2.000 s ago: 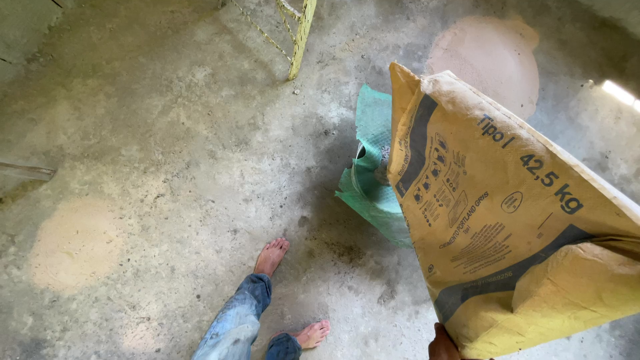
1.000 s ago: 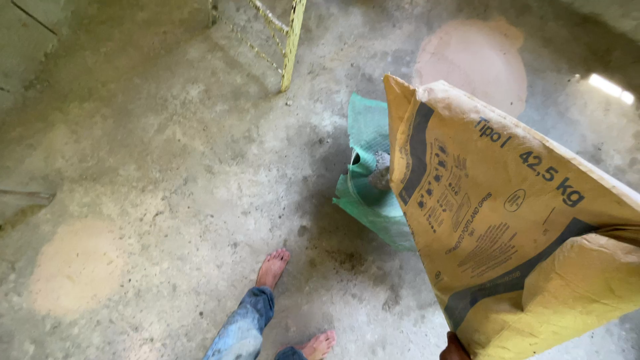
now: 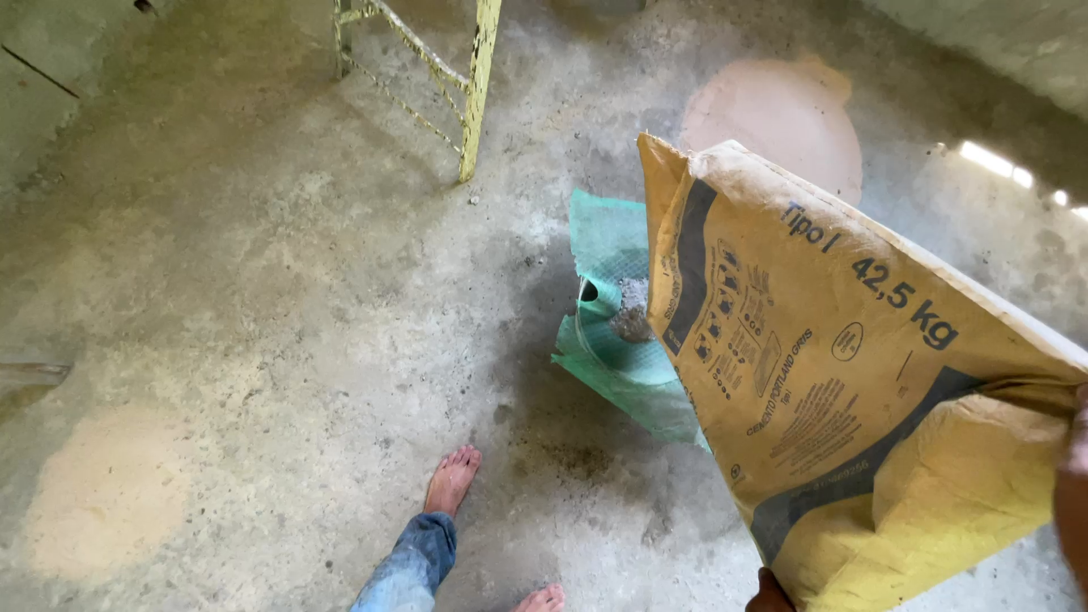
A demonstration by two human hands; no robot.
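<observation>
A large brown paper cement bag (image 3: 850, 340) is tilted over a green woven plastic sack (image 3: 612, 229) on the floor. Grey powder (image 3: 633, 314) lies inside the sack's mouth, beside the bag's lower left edge. My left hand (image 3: 769, 592) grips the bag's bottom corner at the frame's lower edge; only part of it shows. At the right edge, my right hand (image 3: 1073, 459) holds the bag's folded side, partly cut off by the frame. The bag hides the right part of the sack.
A paint-worn yellow metal frame (image 3: 476, 93) stands on the concrete floor (image 3: 280, 340) at the top. Pale round patches (image 3: 773, 119) mark the floor. A piece of wood (image 3: 34, 372) lies at the left edge. My bare foot (image 3: 453, 480) is left of the sack.
My right hand has come into view at the right edge, on the bag. The bag remains tilted over the green sack. The view has shifted slightly.
</observation>
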